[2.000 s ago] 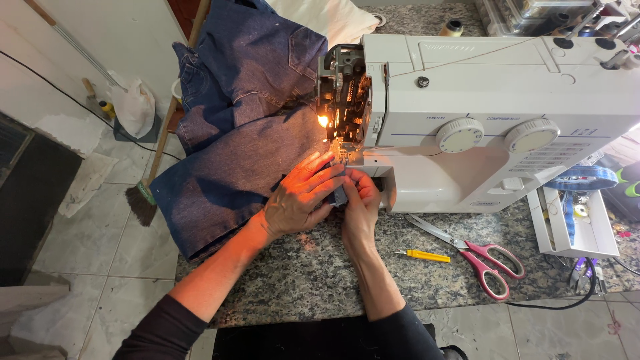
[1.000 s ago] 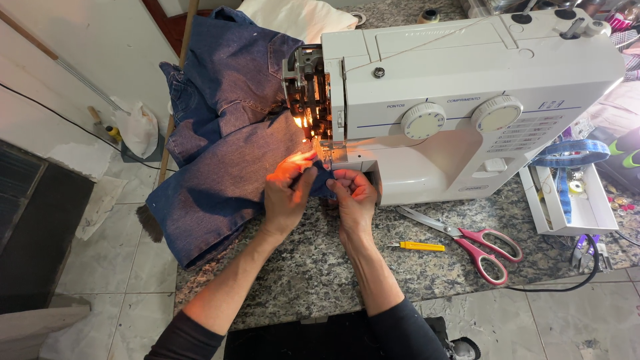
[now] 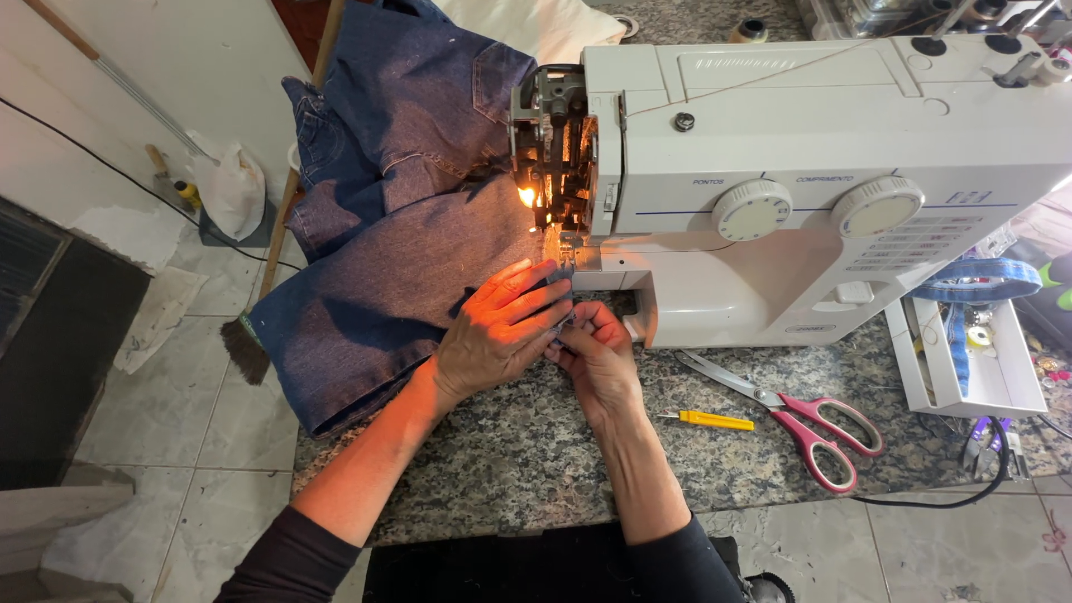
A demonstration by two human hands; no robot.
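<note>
A white sewing machine (image 3: 720, 151) stands on the speckled stone table, its end cover off and its lamp lit. Blue denim trousers (image 3: 402, 243) lie to the left of its needle area, one leg's edge reaching in under it. My left hand (image 3: 507, 331) rests flat on the denim just in front of the needle area, fingers a little spread. Close on its right, my right hand (image 3: 599, 356) pinches the denim edge between thumb and fingers. The fingers partly hide this edge, and the needle tip cannot be made out.
Pink-handled scissors (image 3: 787, 410) and a yellow seam ripper (image 3: 716, 420) lie right of my right hand. A white box (image 3: 1013, 368) holding thread and a denim strip stands farther right. Behind the machine is a thread spool (image 3: 748, 32). A broom (image 3: 245, 347) leans left of the table.
My left hand's fingers, bent over the denim edge one second ago, now lie stretched out on the cloth. My right hand still pinches the edge. The view has shifted somewhat.
</note>
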